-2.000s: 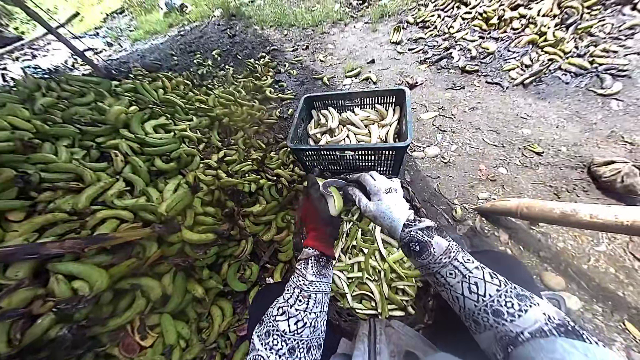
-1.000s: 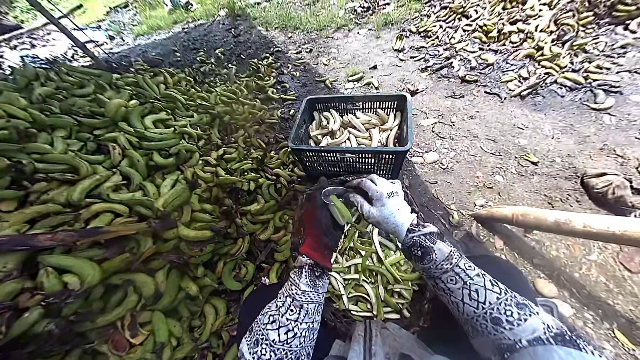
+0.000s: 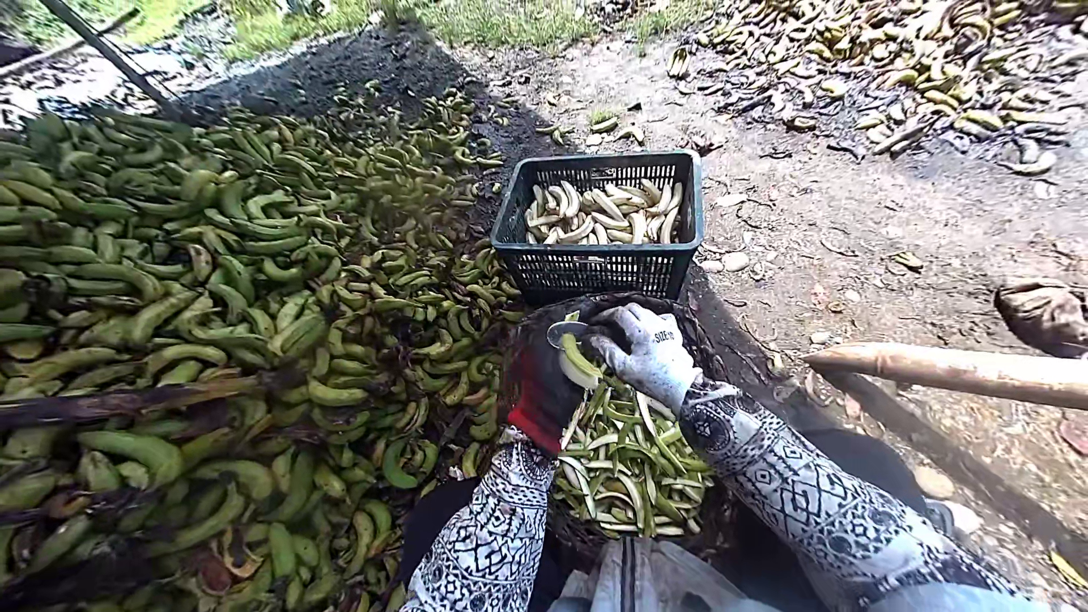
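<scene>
My left hand [image 3: 540,382], in a black and red glove, holds a partly peeled green banana or plantain [image 3: 580,364], its pale flesh showing on one side. My right hand [image 3: 642,347], in a white glove, is closed on a thin curved metal tool [image 3: 561,326] at the fruit's upper end; the tool's exact kind is unclear. Beneath both hands, strips of green peel [image 3: 633,467] fill a round dark container, its rim partly hidden. Just beyond stands a dark green plastic crate [image 3: 595,270] with pale peeled fruit [image 3: 603,212] inside.
A large heap of green unpeeled fruit [image 3: 255,280] covers the ground at left. At right a wooden pole [image 3: 952,370] points inward, near a brown crumpled object [image 3: 1045,314]. More discarded-looking fruit and peels [image 3: 918,76] lie at the upper right.
The fruit between my hands now shows pale flesh, where one second ago its visible side was green. Both hands stay over the peels.
</scene>
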